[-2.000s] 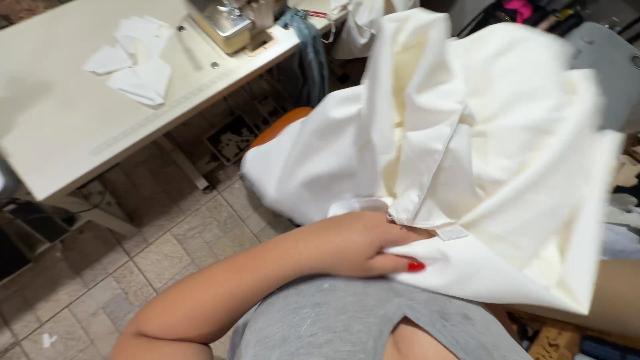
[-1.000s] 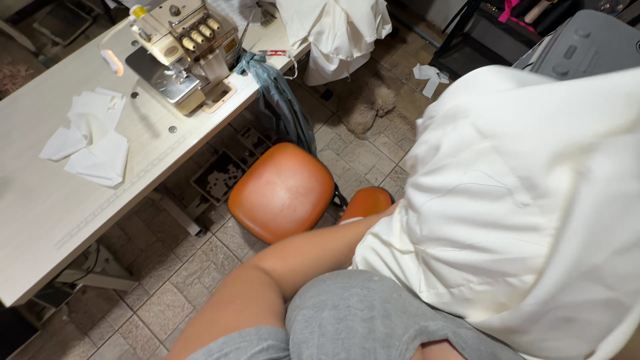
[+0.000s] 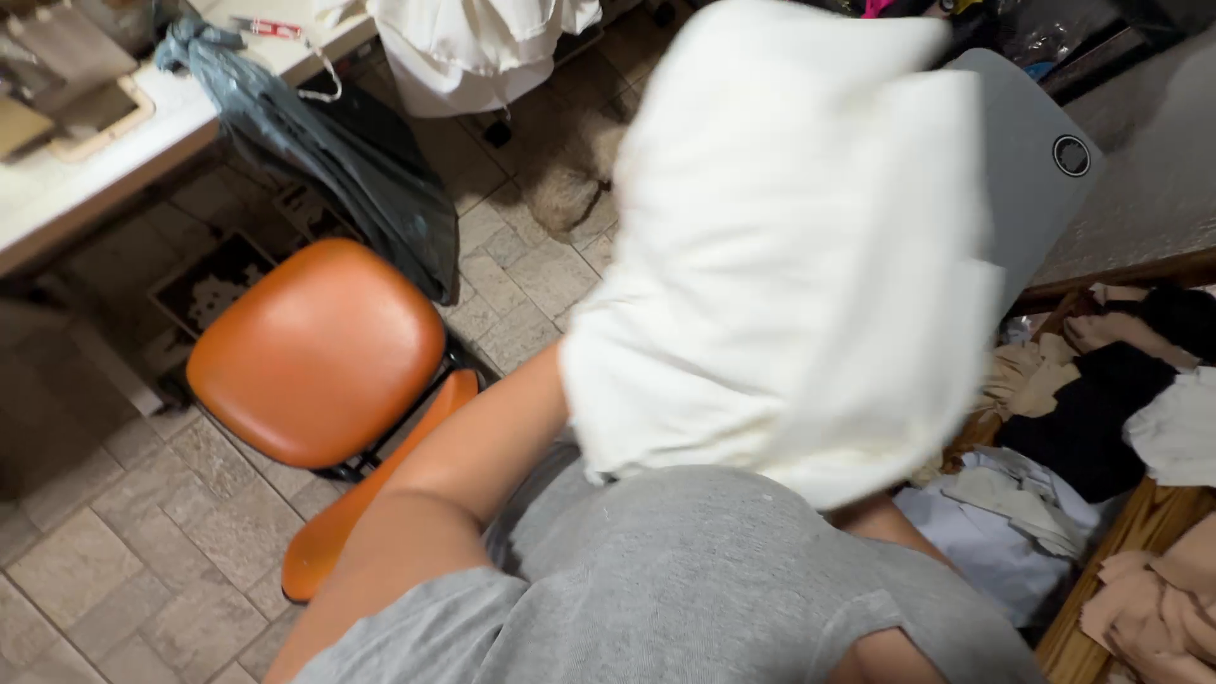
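Note:
A large bundle of white fabric (image 3: 779, 237), blurred by motion, stands up in front of my grey shirt. My left forearm reaches to its left edge, and the cloth covers my left hand. On the other side a bit of my right forearm shows below the fabric's lower right edge, with my right hand hidden as well. How the fingers lie on the cloth cannot be seen.
An orange chair (image 3: 318, 351) stands at my left on the tiled floor. Behind it, a grey-blue plastic bag (image 3: 323, 142) hangs from the sewing table (image 3: 171, 104), near red-handled snips (image 3: 274, 28). Fabric scraps (image 3: 1083, 418) fill wooden-edged bins at right.
The white fabric was spread wide with my left hand visible on it two seconds ago; now it hangs more gathered and hides that hand. The view has swung to the right.

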